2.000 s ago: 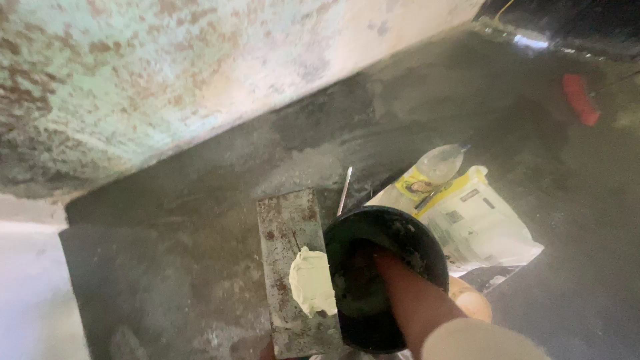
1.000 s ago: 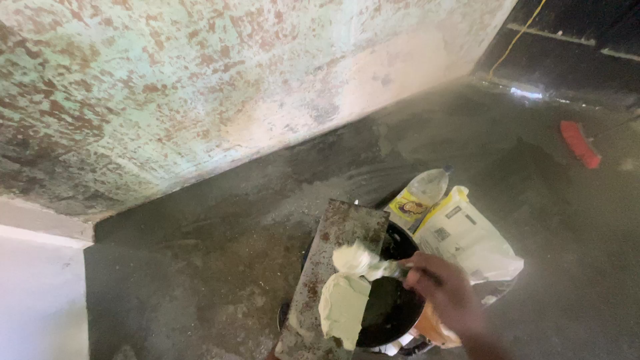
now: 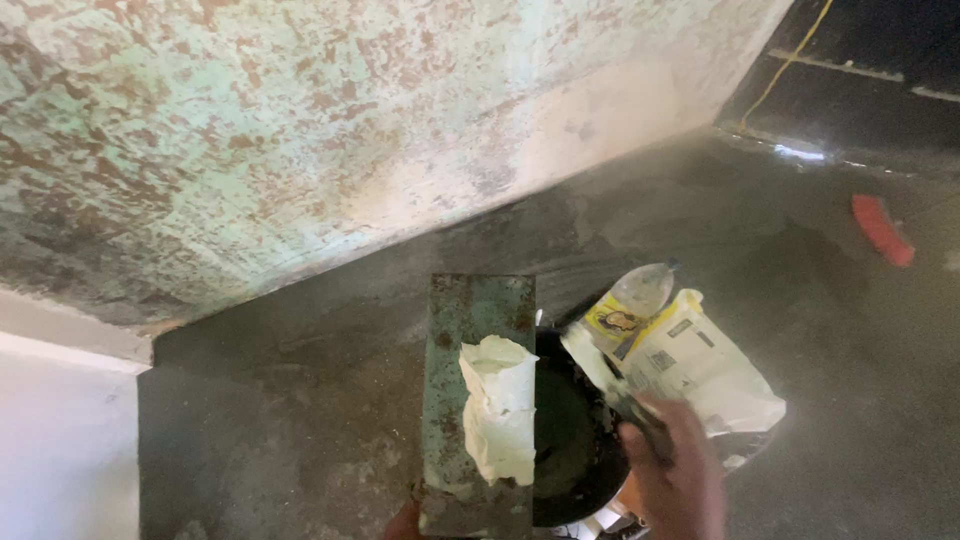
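Note:
A rusty metal plate (image 3: 450, 375), probably a plasterer's trowel blade, bears a thick mound of off-white putty (image 3: 502, 412). My left hand (image 3: 403, 521) shows only as a few fingers at the plate's lower left edge and holds it from below. In my right hand (image 3: 679, 465) is a putty knife (image 3: 607, 375) with putty on its blade, somewhat blurred, over the right rim of a dark round bucket (image 3: 570, 450). The plate overlaps the bucket's left side. Behind the knife lie a clear plastic bottle with a yellow label (image 3: 637, 296) and a white printed plastic bag (image 3: 720, 367).
A wall (image 3: 300, 135) with patchy green and brown paint runs along the grey concrete floor (image 3: 300, 420). At the right lies a red brush head (image 3: 883, 231). A yellow cord (image 3: 784, 67) hangs by a dark surface at the upper right. A white ledge stands at the lower left.
My right hand was inside the bucket, then held the knife at the putty on the plate, and is now right of it. The putty mound on the plate has grown.

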